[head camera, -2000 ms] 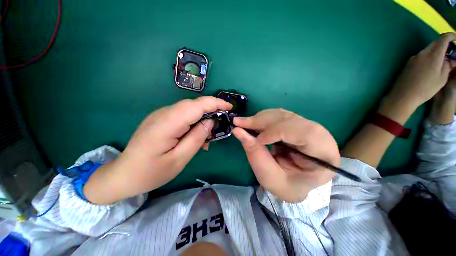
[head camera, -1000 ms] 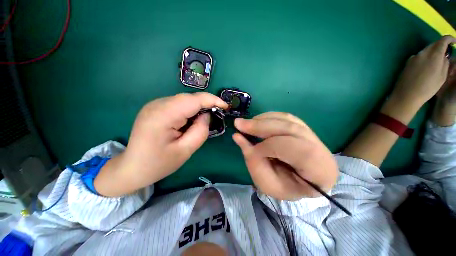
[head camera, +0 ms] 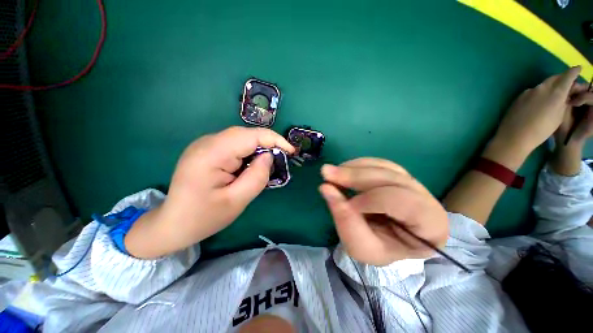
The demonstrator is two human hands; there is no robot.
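My left hand [head camera: 218, 185] holds a small watch half [head camera: 279, 170] with a dark inside and a silver rim between thumb and fingers; the fingers hide part of it. Another watch housing [head camera: 306, 144] lies just beyond my left fingertips, close to the held one. A further open watch housing [head camera: 261, 103], with a greenish round patch, lies on the mat farther away. My right hand [head camera: 390, 211] holds slim black tweezers [head camera: 432, 248], right of the held watch half and apart from it; the tweezer tips are hard to make out.
A red wire [head camera: 99, 49] loops at the upper left by a grey vented box [head camera: 32, 143]. A yellow line [head camera: 530, 26] crosses the green mat [head camera: 390, 65] at the upper right. A neighbour's hands and red wrist strap [head camera: 499, 172] are at the right. A blue strap [head camera: 123, 229] is on my left wrist.
My right hand with the tweezers has moved right, away from the held watch half. My left hand still holds it, now with more of its rim showing. The view has shifted slightly.
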